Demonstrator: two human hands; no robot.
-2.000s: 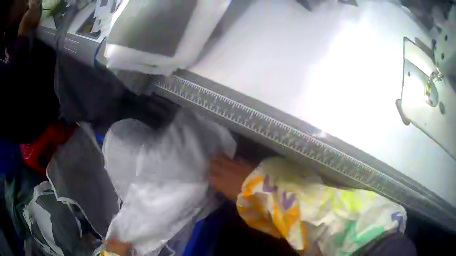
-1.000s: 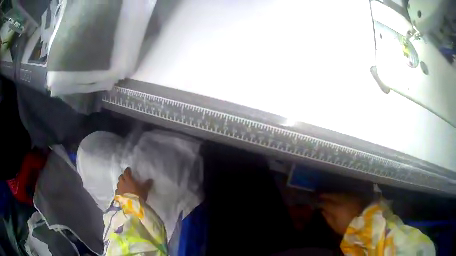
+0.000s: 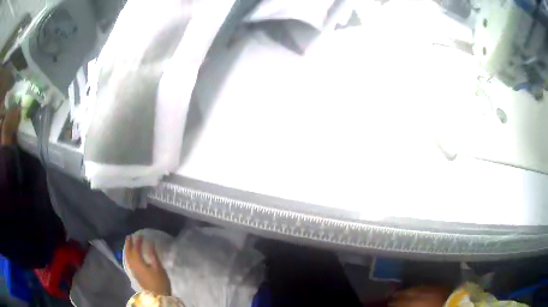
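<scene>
Pale grey-white fabric [image 3: 210, 267] hangs in loose folds below the table's front edge, left of centre. My left hand [image 3: 147, 267] lies on its left part with the fingers stretched out; no grip on the cloth shows. My right hand [image 3: 420, 296] is low at the bottom right, dark and cut off by the picture's edge, so its fingers and anything in them cannot be made out. A patterned sleeve cover shows at each wrist.
Grey garment pieces with white edges [image 3: 126, 120] lie on the white table's left side and overhang its ruled edge [image 3: 300, 225]. The sewing machine [image 3: 511, 48] stands at upper right. Another person's hand [image 3: 9, 126] is at far left. A red item [image 3: 60, 270] is below.
The view has tilted up, so the table sits lower. My left hand has come back onto the pale fabric from the left; my right hand has left it and gone right, below the table edge.
</scene>
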